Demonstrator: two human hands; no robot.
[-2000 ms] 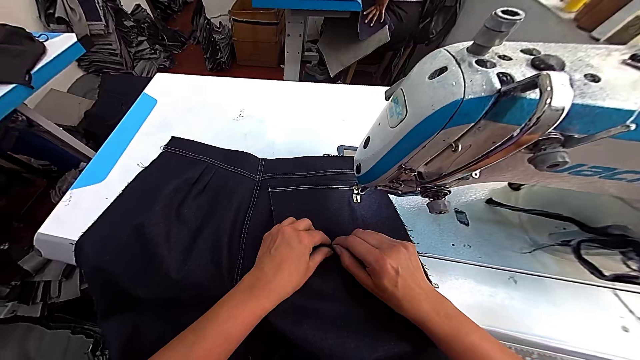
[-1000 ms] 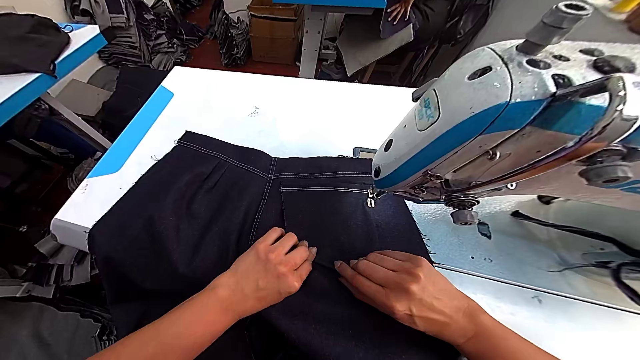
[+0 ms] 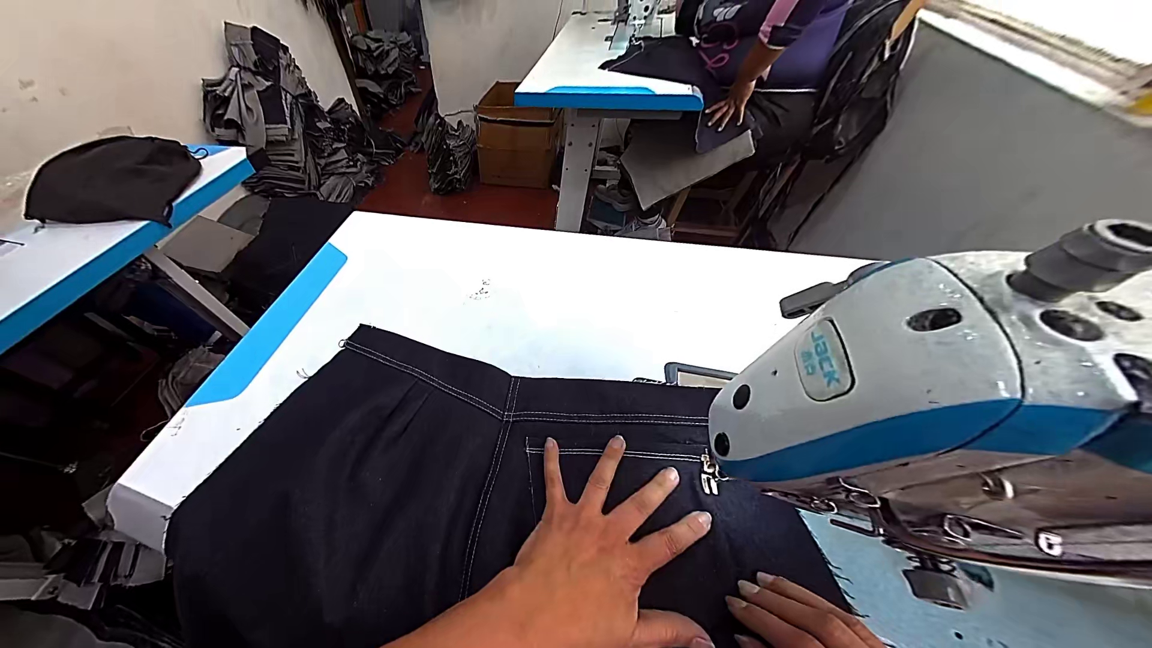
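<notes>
A dark fabric garment piece (image 3: 333, 504) with light double topstitching lies across the sewing table, under the head of a Jack sewing machine (image 3: 873, 378). The presser foot (image 3: 709, 475) is over the stitched edge of a patch pocket (image 3: 621, 454). My left hand (image 3: 603, 540) rests flat on the pocket with its fingers spread, left of the presser foot. Below and right of the foot, my right hand (image 3: 801, 612) touches the cloth with its fingers side by side; its lower part is cut off by the frame.
The white sewing table (image 3: 423, 270) has a blue edge. At left, a black cloth item (image 3: 112, 180) lies on another table. A person's hand (image 3: 731, 106) is at a table ahead. Stacked garments (image 3: 279, 117) and a cardboard box (image 3: 517, 135) stand behind.
My left hand has moved up onto the pocket and its fingers have spread. My hands were close together near the pocket's lower part before. The view has tilted upward.
</notes>
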